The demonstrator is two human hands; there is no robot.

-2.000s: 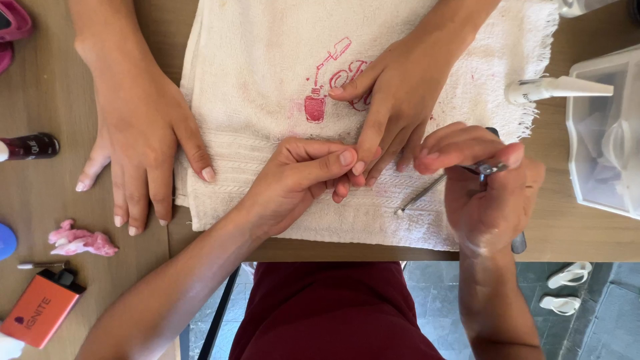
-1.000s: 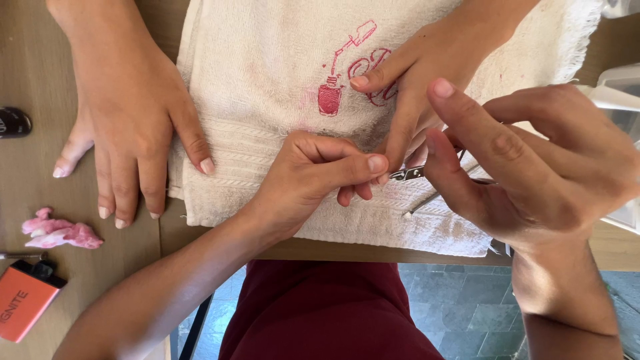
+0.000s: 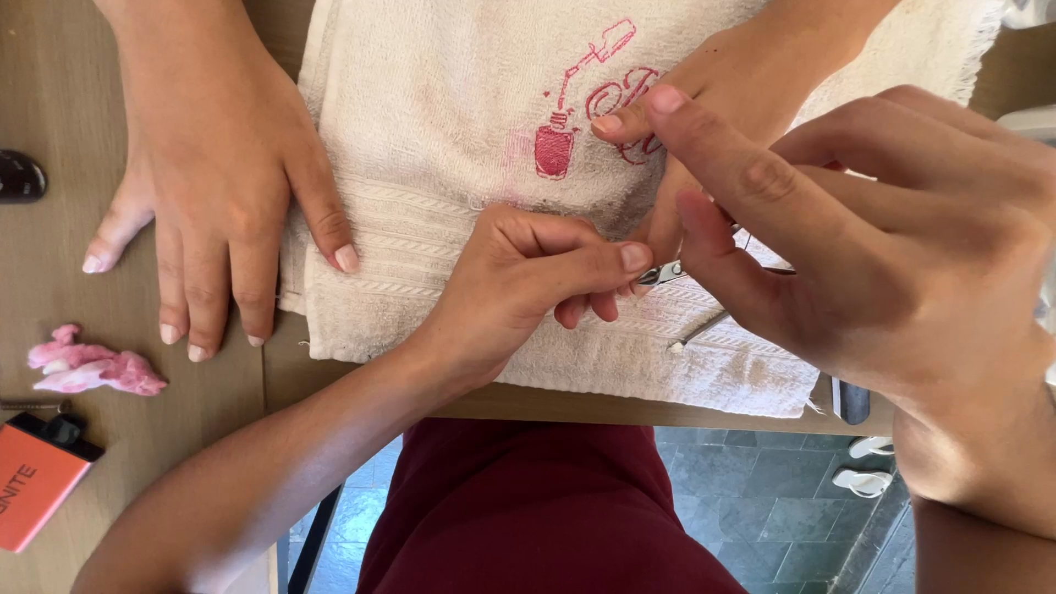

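Note:
My left hand (image 3: 528,285) holds a fingertip of the other person's hand (image 3: 742,74) between thumb and fingers. Metal cuticle nippers (image 3: 662,273) are in my right hand (image 3: 858,231), their jaws at that fingertip and their handles mostly hidden by my fingers. Beneath the hands lies a cream towel (image 3: 412,190) embroidered with a pink nail polish bottle. A thin metal tool (image 3: 701,330) with a whitish tip rests on the towel below my right hand. The person's other hand (image 3: 219,190) lies flat, palm down, at the left, partly on the towel.
On the wooden table (image 3: 206,445) at the left are pink-stained cotton (image 3: 95,363), an orange and black box (image 3: 41,478) and a dark rounded object (image 3: 21,176). A dark-handled item (image 3: 850,402) sits at the front edge. White sandals (image 3: 864,481) are on the tiled floor.
Two seconds ago my right hand held the nippers away from the fingertip; since then it has moved left, bringing the jaws to it. My left hand keeps its hold. The view has come closer.

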